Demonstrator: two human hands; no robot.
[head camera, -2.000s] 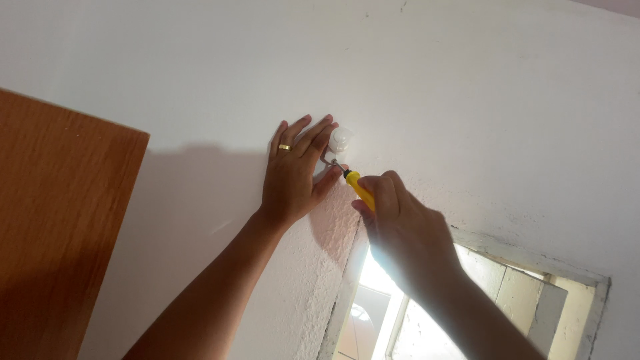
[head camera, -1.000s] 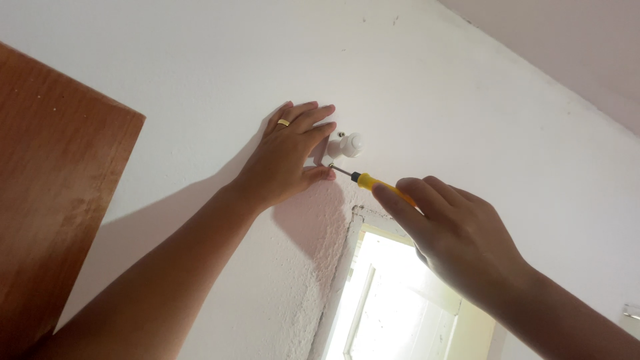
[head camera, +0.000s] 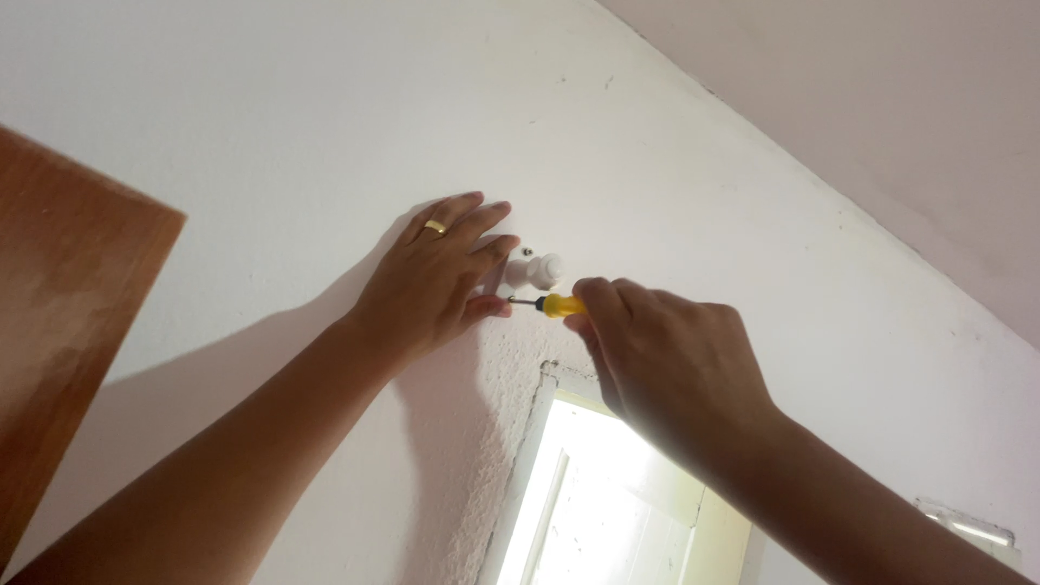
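A white curtain-rod bracket or similar knob-ended fitting (head camera: 543, 271) sits against the white wall, with one screw (head camera: 527, 252) above it. My left hand (head camera: 439, 280), a gold-coloured ring on one finger, lies spread against the wall left of the fitting; its thumb and index finger are at the fitting's base. A screwdriver with a yellow handle (head camera: 563, 305) is gripped in my right hand (head camera: 670, 349). Its tip meets a small screw head (head camera: 511, 300) beside my left thumb, below the fitting. Whether the thumb pinches the screw or only touches it cannot be told.
The corner of a brown wooden panel (head camera: 89, 268) juts in at the left. Below the hands is a bright window or door opening with a pale frame (head camera: 520, 479). The ceiling (head camera: 877, 106) meets the wall at the upper right. Another small lit opening (head camera: 979, 532) shows at the lower right.
The view has shifted, showing more ceiling. The screwdriver, earlier steeply slanted, now lies closer to level, with my right hand to the right of the fitting. My left hand stays on the wall.
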